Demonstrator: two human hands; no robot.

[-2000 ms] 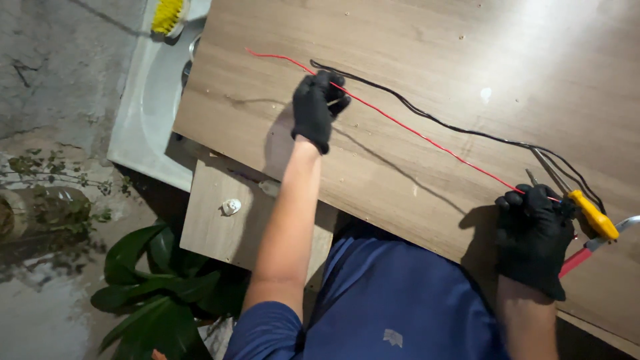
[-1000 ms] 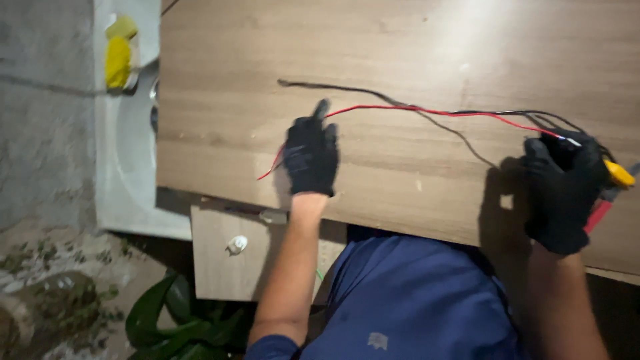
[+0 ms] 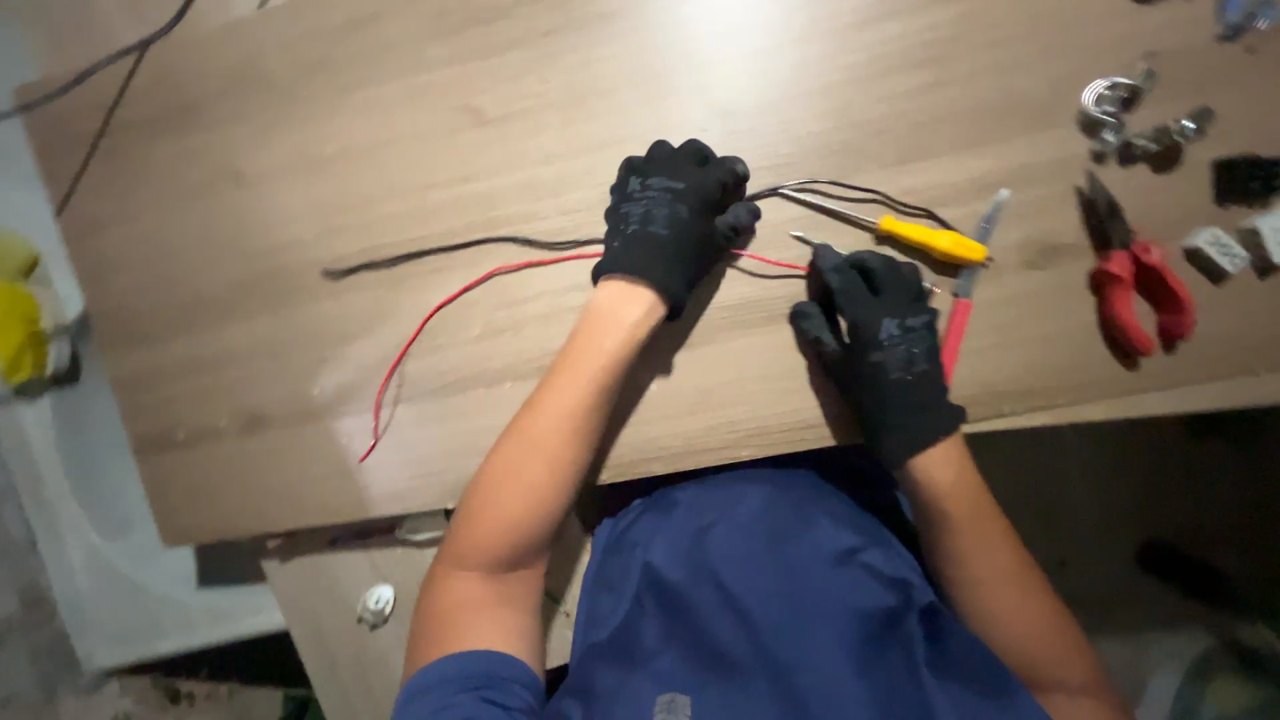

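My left hand (image 3: 672, 222), in a black glove, is closed over the black wire (image 3: 460, 246) near the middle of the wood-grain tabletop. The red wire (image 3: 420, 330) passes under or through that hand, and its free end curves down at the left. My right hand (image 3: 880, 335), also gloved, has its fingertips at the other part of the red wire; a pointed metal tip (image 3: 800, 238) shows beside them. Just beyond lie a yellow-handled screwdriver (image 3: 930, 240) and a knife-like tool with a red handle (image 3: 957, 335). My fingers hide their exact grip on the wires.
Red-handled pliers (image 3: 1135, 270) lie at the right, with small metal parts (image 3: 1145, 125) and pale blocks (image 3: 1215, 254) near them. A white basin (image 3: 130, 560) with a yellow item (image 3: 20, 330) borders the table's left side. A dark cable (image 3: 110, 60) crosses the upper left corner.
My left hand has moved right along the wires, closer to my right hand. The red wire's left end now curves freely on the table. The view has shifted to show more on the right.
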